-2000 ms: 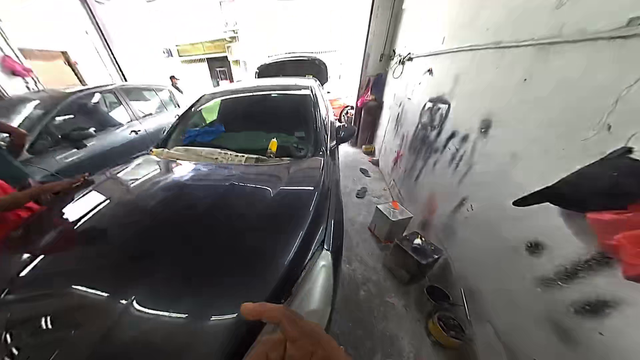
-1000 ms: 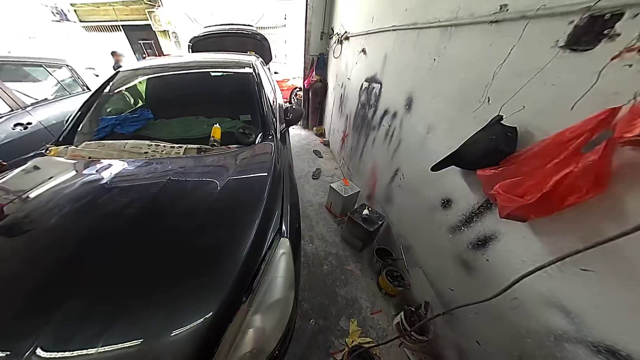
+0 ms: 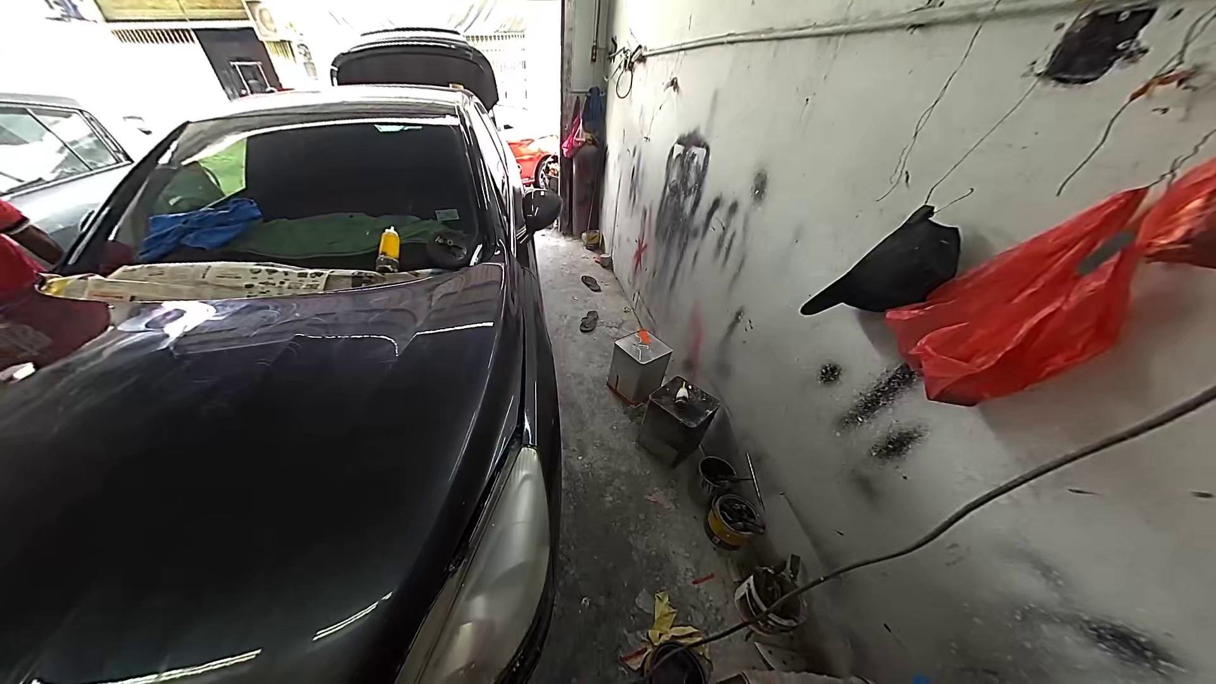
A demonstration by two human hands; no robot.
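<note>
Neither my left hand nor my right hand shows in the head view now. A dark car's hood [image 3: 256,456] fills the left half, with its headlight [image 3: 494,579] at the front corner. Newspaper sheets [image 3: 218,282] lie along the base of the windshield [image 3: 351,180]. A yellow bottle [image 3: 389,249] with a white top stands upright by them, and a blue cloth [image 3: 201,228] lies at the left of the glass. A black cap [image 3: 898,261] and a red plastic bag [image 3: 1035,304] hang on the wall at the right.
Two square metal cans [image 3: 638,366] [image 3: 678,423] stand on the floor between car and wall, with several tubs [image 3: 733,520] nearer. A dark cable [image 3: 950,518] crosses low at the right. Another person in red [image 3: 43,304] leans in at the left edge, near a grey car [image 3: 62,171].
The hand that showed over the headlight two seconds ago is out of view. The view has swung to the right, bringing in more of the wall, the red bag and the cable.
</note>
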